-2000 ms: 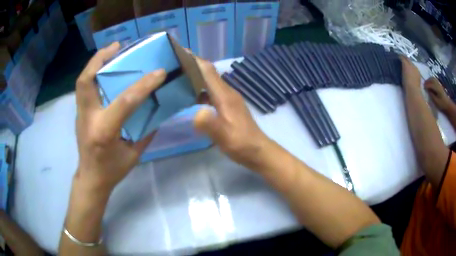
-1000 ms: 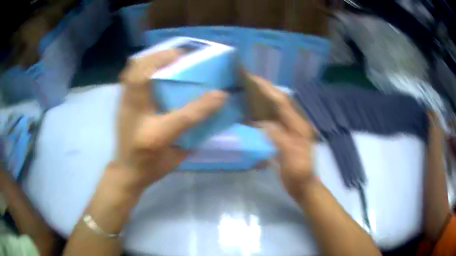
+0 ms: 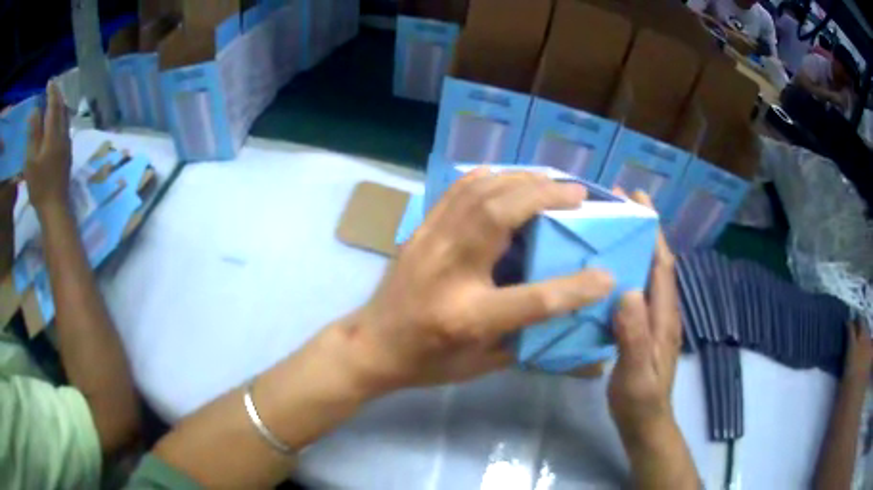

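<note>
A light blue and white retail carton (image 3: pixel 598 254) is held in both hands at the middle right, its closed bottom of interlocking blue panels turned toward me. My left hand (image 3: pixel 469 273) grips it from the left, with fingers over the top and the thumb on the bottom panels. My right hand (image 3: pixel 651 335) holds its right side, with the thumb near the bottom panels. A brown flap (image 3: pixel 370 218) with a blue edge shows left of my left hand. Whether it belongs to the held carton is partly hidden by my hand.
Open cartons (image 3: pixel 479 124) stand in a row behind the hands, and more cartons (image 3: pixel 196 110) at the back left. Fanned dark units (image 3: pixel 766 311) lie at the right beside another person's arm (image 3: pixel 847 421). At the left another person's hand (image 3: pixel 48 153) is above flat blanks (image 3: pixel 105 215).
The view has swung left. The held carton now shows its bottom panels more squarely, and my right hand has moved lower along its right side. A brown flap now shows at the left.
</note>
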